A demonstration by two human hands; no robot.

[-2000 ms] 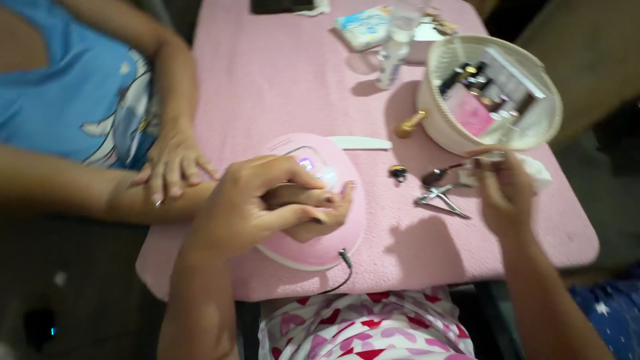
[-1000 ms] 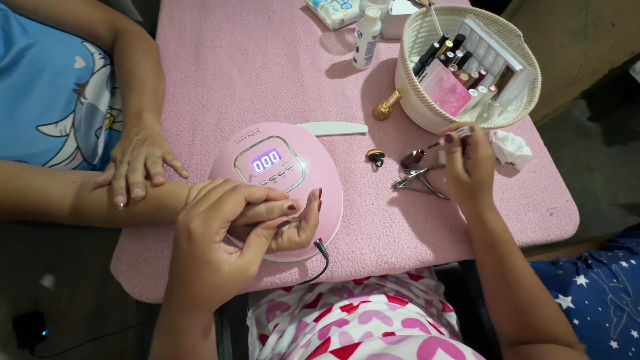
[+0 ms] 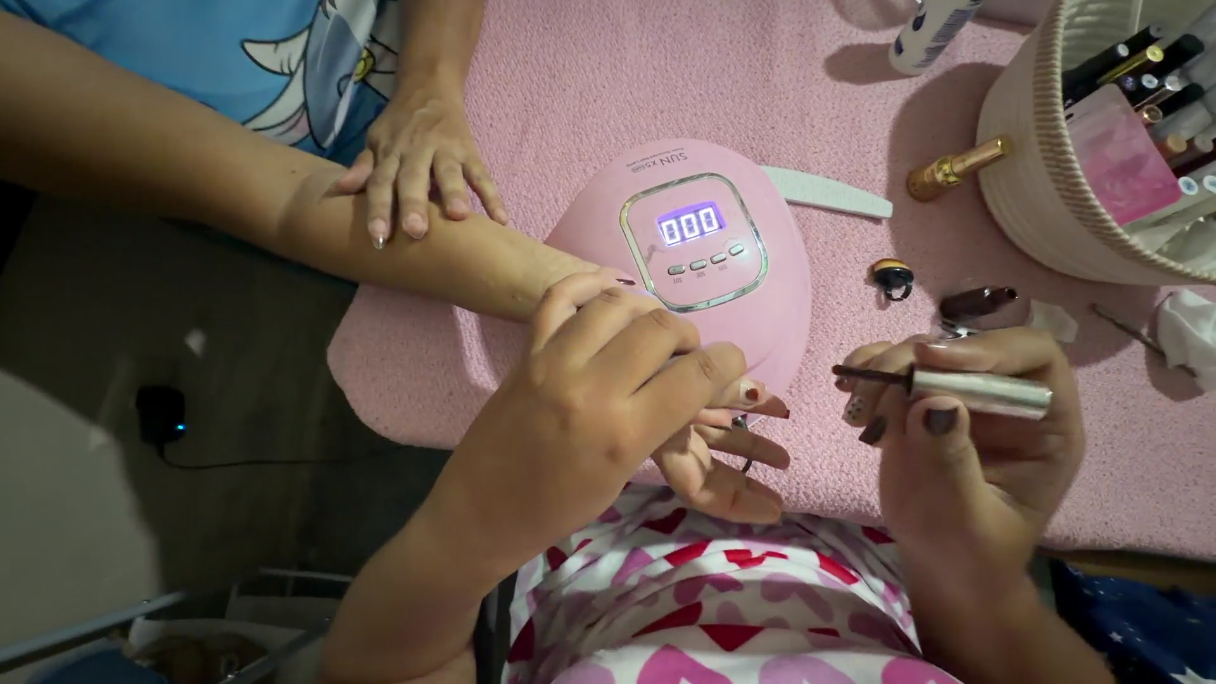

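My left hand [image 3: 608, 380] is closed around the hand of another person [image 3: 727, 465], in front of a pink nail lamp [image 3: 703, 237] with a lit display. Between the thumb and fingers of my right hand [image 3: 969, 427] is a nail polish brush [image 3: 978, 391] with a silver cap, its dark bristles pointing left toward the held fingers but apart from them. Just behind my right hand a dark polish bottle [image 3: 977, 302] lies on the pink towel. The other person's second hand [image 3: 427, 171] rests on their own forearm.
A white basket [image 3: 1026, 161] of polish bottles stands at the right, beside a gold bottle [image 3: 955, 169]. A nail file [image 3: 831, 193] lies against the lamp. Near it are a black ring-like item [image 3: 892, 278], a crumpled white tissue [image 3: 1187, 332] and a white bottle [image 3: 931, 36].
My right hand has turned and come closer to the held hand, with the brush now pointing left. My left hand still holds the other person's hand. The view has moved nearer.
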